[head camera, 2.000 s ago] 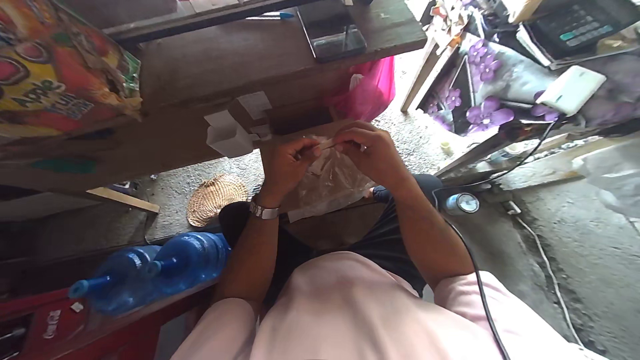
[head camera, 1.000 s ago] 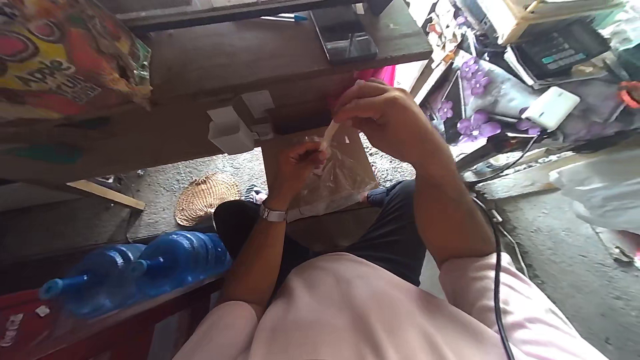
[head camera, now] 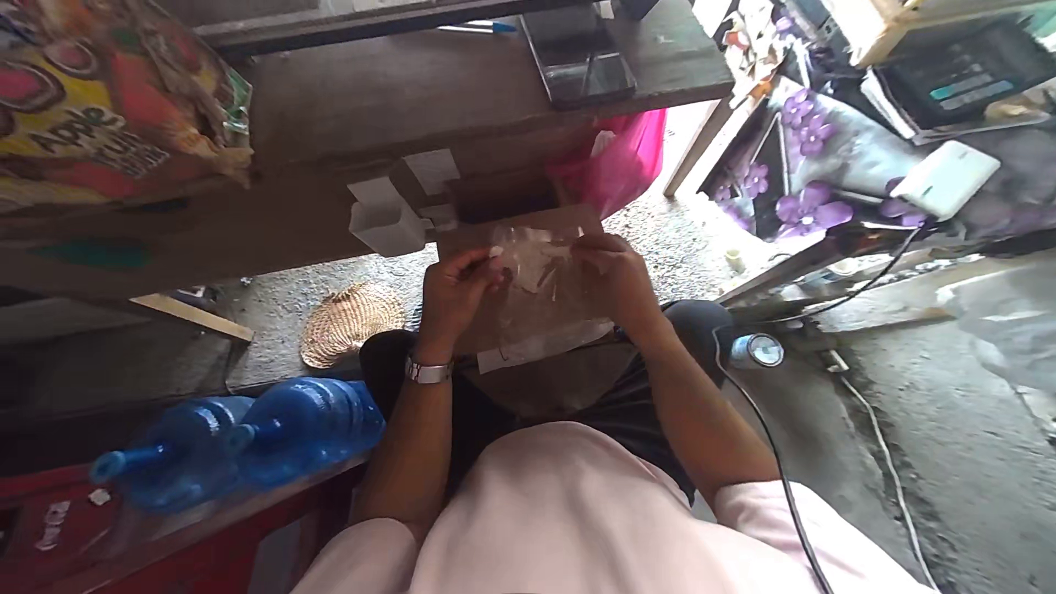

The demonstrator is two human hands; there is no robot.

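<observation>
A clear plastic bag [head camera: 540, 272] is spread between my two hands, over a brown cardboard box [head camera: 474, 326] in front of my lap. My left hand [head camera: 462, 293], with a metal watch on its wrist, pinches the bag's left edge between thumb and fingers. At the right edge of the bag, my right hand [head camera: 615, 276] has its fingers closed on the plastic. Small pale pieces show at both fingertips, too blurred to name. More clear plastic lies on the near part of the box.
Blue water jugs [head camera: 305, 425] stand left on a red crate. A phone [head camera: 577, 62] lies on the wooden shelf [head camera: 396, 78] ahead. A pink plastic bag [head camera: 623, 165] hangs beneath it. A woven fan [head camera: 351, 322], a can [head camera: 755, 351] and a cable [head camera: 767, 429] are nearby.
My right hand, raised above my left one second ago, has come down level with it. The hands are farther apart, and the plastic bag is spread wider between them.
</observation>
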